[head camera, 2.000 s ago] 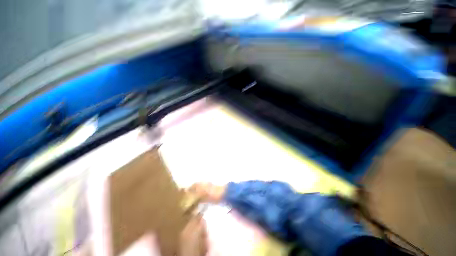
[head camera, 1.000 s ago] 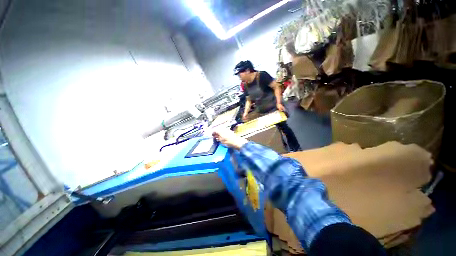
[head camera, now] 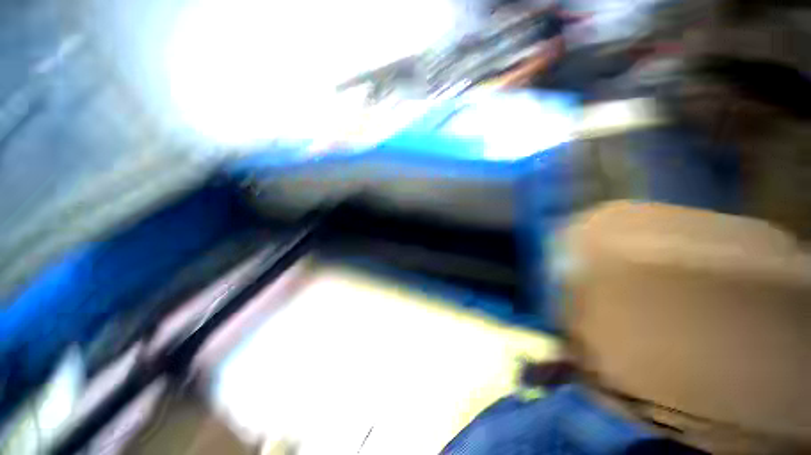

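The view is strongly blurred. A brown panel (head camera: 191,434) shows at the bottom left, partly cut off by the lower edge, beside the bright white template sheet or bed surface (head camera: 338,360). The black gantry beam (head camera: 258,289) runs slantwise above the panel. A blue sleeve (head camera: 542,427) of my right arm comes in at the bottom right; I cannot make out the hand beyond it. My left hand is not in view.
The stack of brown panels (head camera: 685,311) stands at the right, outside the machine. The blue machine frame (head camera: 538,240) bounds the far right side. Yellow tape (head camera: 462,315) runs along the bed edge. A blurred blue shape is behind the stack.
The view has swung back down from the workshop to the bed. My right hand, earlier on the machine's blue top, no longer shows there; the sleeve is now low at the bottom.
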